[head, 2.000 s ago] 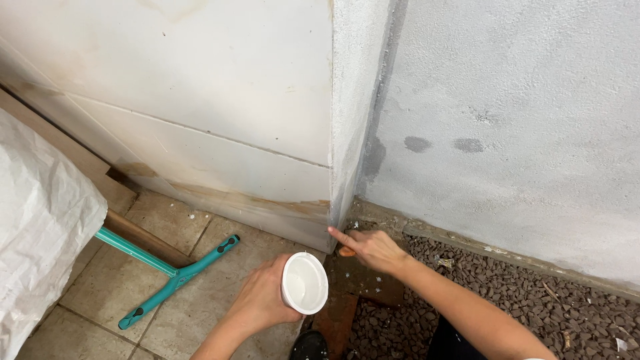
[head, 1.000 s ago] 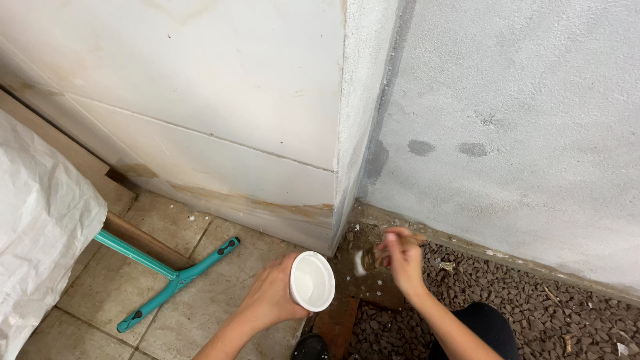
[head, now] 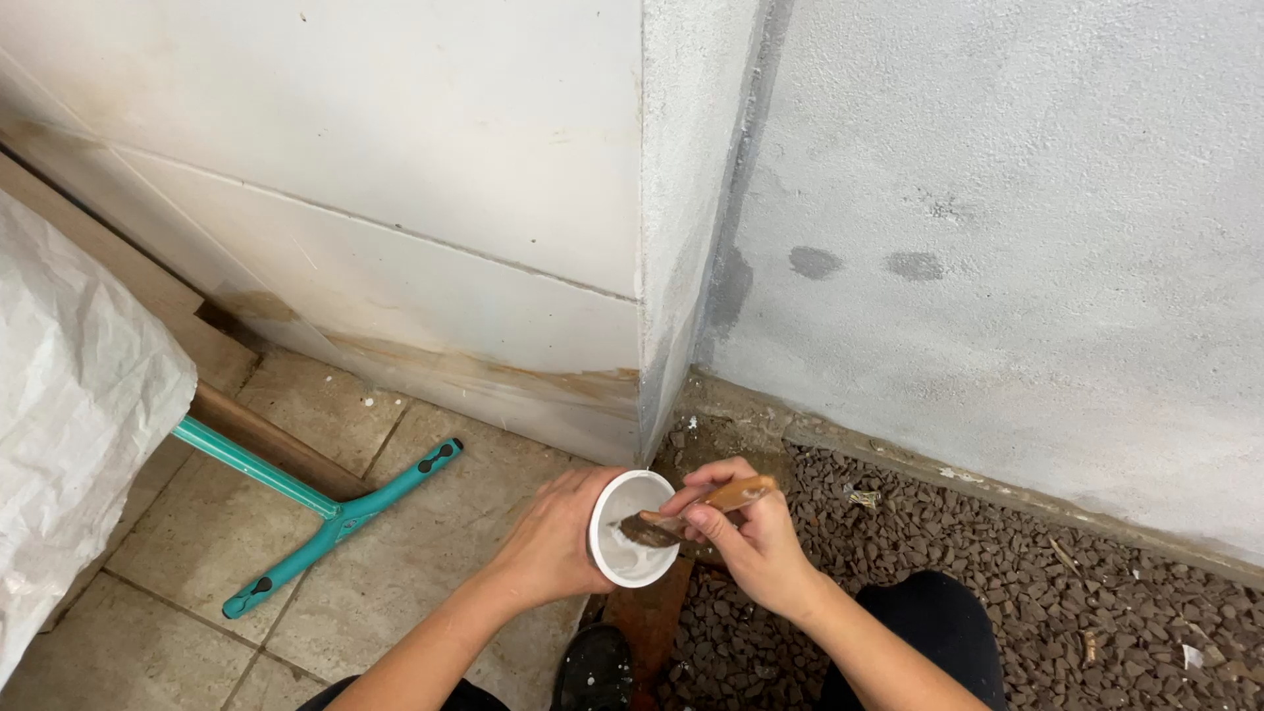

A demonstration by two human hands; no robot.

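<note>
My left hand (head: pixel 558 538) holds a white plastic tub (head: pixel 632 568) by its side, tilted so that white paint shows inside. In my right hand (head: pixel 755 538) is a paintbrush with a wooden handle (head: pixel 736 494). Its dark bristles (head: pixel 647 530) are inside the tub, with white at their tip. Just beyond both hands is the bottom of the wall corner (head: pixel 657 395), where a white panelled face meets a narrow rough face. The rough grey-white wall (head: pixel 987 326) to the right bears several darker patches.
A teal metal foot (head: pixel 341 518) stands on the beige floor tiles (head: pixel 346 622) at left, beside a white crinkled cover (head: pixel 79 415). Brown gravel (head: pixel 1037 592) lies at lower right. A dark shoe (head: pixel 592 667) with white specks is near a reddish-brown strip (head: pixel 647 622).
My right hand, with the brush, has come from the base of the wall corner back to the tub, and the bristles are now inside it. My left hand still holds the tub.
</note>
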